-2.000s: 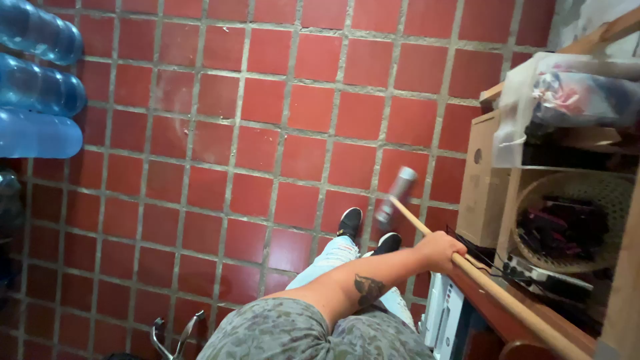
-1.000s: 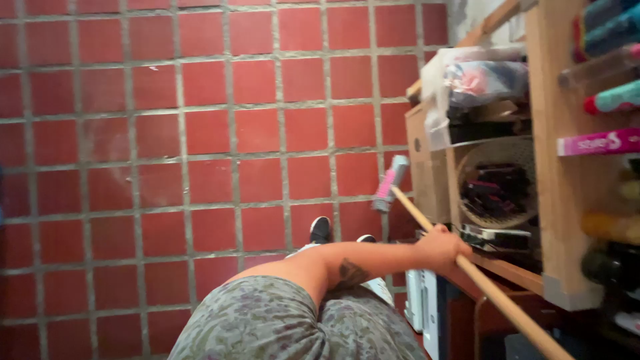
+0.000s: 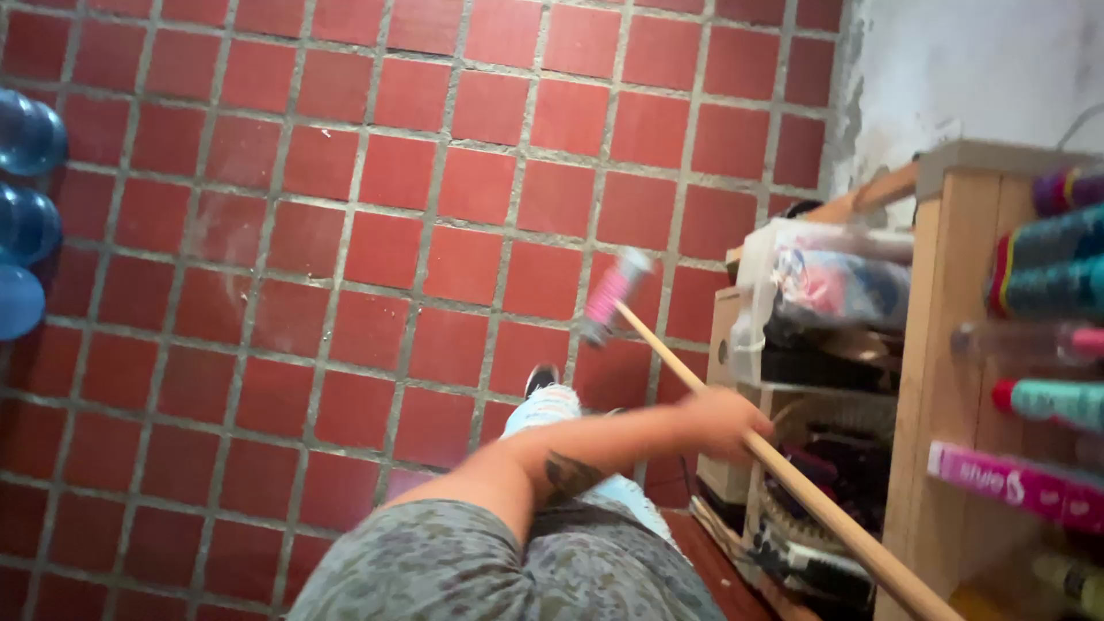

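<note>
My left hand [image 3: 724, 423] is closed around the pale wooden handle of a broom [image 3: 828, 509], with my tattooed forearm reaching across my body. From the hand the handle slants down to the bottom right edge of the view and up to the left. At its far end a pink and grey broom head [image 3: 617, 295], blurred, is over the red tiled floor [image 3: 466, 267], just beyond my shoe. Whether the bristles touch the tiles cannot be told. My right hand is out of view.
A wooden shelf unit [image 3: 940, 345] with bottles and tubes stands close on my right. Beside it are a clear plastic bin [image 3: 750, 302], a cardboard box [image 3: 724, 345] and a woven basket [image 3: 776, 517]. Large blue water bottles [image 3: 26, 224] lie at the left edge.
The view has shifted, with more wall and shelving now showing on the right. My left hand has kept its hold on the broom handle throughout, while the broom head has moved and turned somewhat.
</note>
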